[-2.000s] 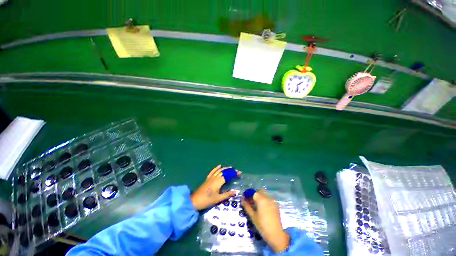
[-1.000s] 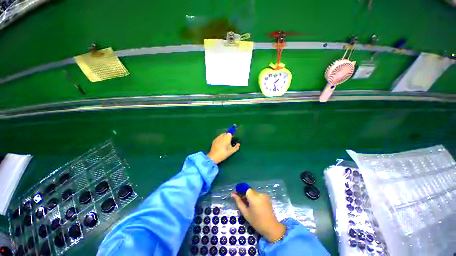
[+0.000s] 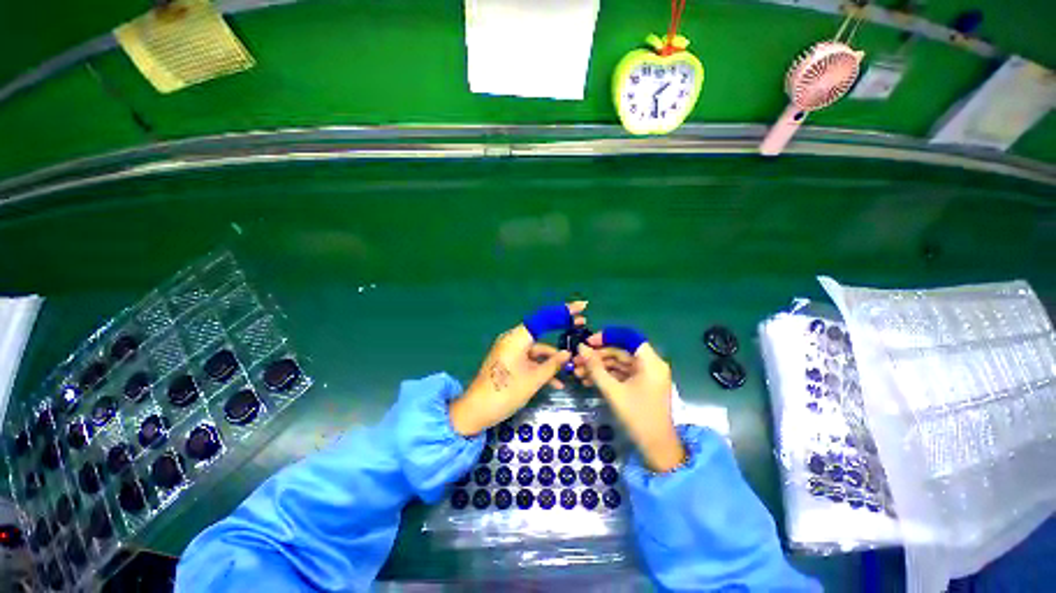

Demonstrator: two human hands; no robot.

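Note:
My left hand (image 3: 515, 373) and my right hand (image 3: 629, 385) meet above the far edge of the small-parts tray. Both wear blue finger cots. Between their fingertips they hold a black round part (image 3: 573, 339), partly hidden by the fingers. Whether a small part is also held, I cannot tell. The small-parts blister tray (image 3: 510, 531) lies right in front of me with rows of small black discs (image 3: 548, 476). The large-parts blister tray (image 3: 264, 322) lies at the left, with larger black discs (image 3: 203, 441) in many pockets and others empty.
Two loose black discs (image 3: 726, 357) lie right of my hands. Stacked filled trays (image 3: 799, 463) stand at the right, with a whitish translucent sheet (image 3: 967, 405) over them. White paper (image 3: 14, 342) is at the far left. An apple-shaped clock (image 3: 658, 89) and pink fan (image 3: 811, 87) hang on the green partition.
My left hand has come back from the bench beyond the tray and joined my right hand, which has moved up off the small-parts tray. The loose disc at the back has gone from its place.

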